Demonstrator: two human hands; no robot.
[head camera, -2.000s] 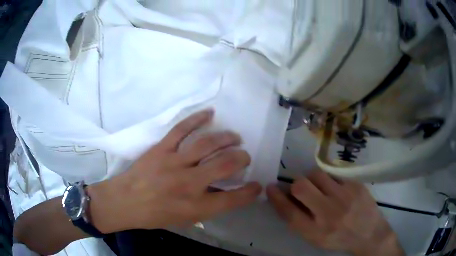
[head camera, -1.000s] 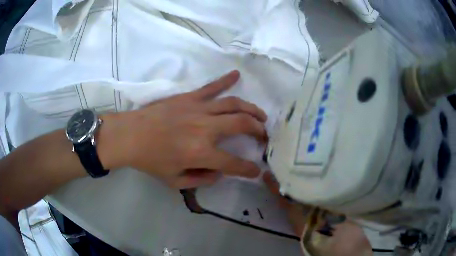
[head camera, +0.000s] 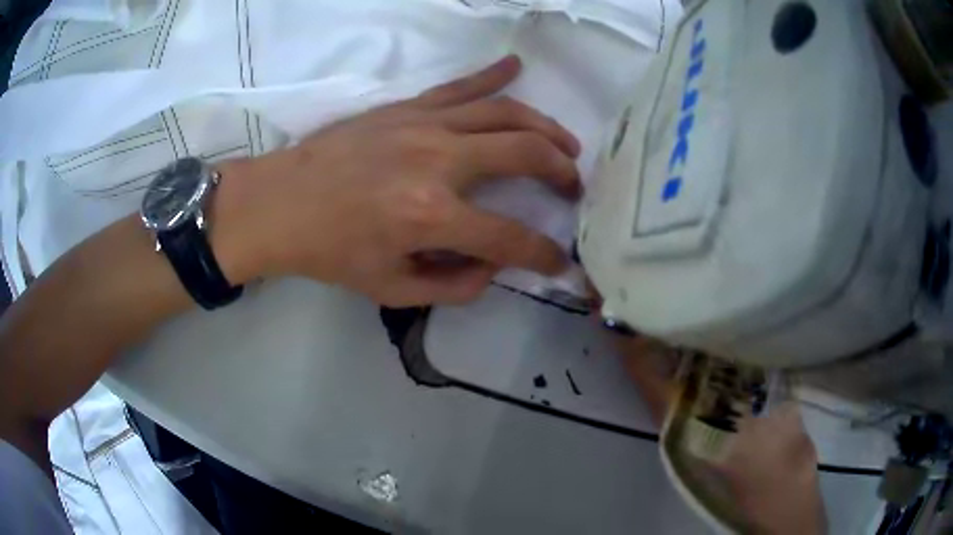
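Observation:
The white jacket body (head camera: 345, 47) with dark double stitch lines lies on the machine bed, left of and behind the sewing machine head (head camera: 773, 188). My left hand (head camera: 418, 193), with a watch on its wrist, lies flat on the cloth with fingers spread, fingertips close to the machine head. My right hand (head camera: 752, 460) is partly hidden behind the machine head and the pale curved bar (head camera: 681, 470); its fingers are mostly out of sight. The needle and presser foot are hidden by the head.
The cream bed (head camera: 303, 366) has a dark curved seam and a worn shiny spot (head camera: 378, 485). More white stitched cloth (head camera: 110, 460) hangs at the lower left, below the bed edge. Metal parts stand at the lower right.
The view has shifted, and the machine head now covers the needle area. The cloth edge under my left hand has moved away from me, baring more bed. My right hand has become largely hidden.

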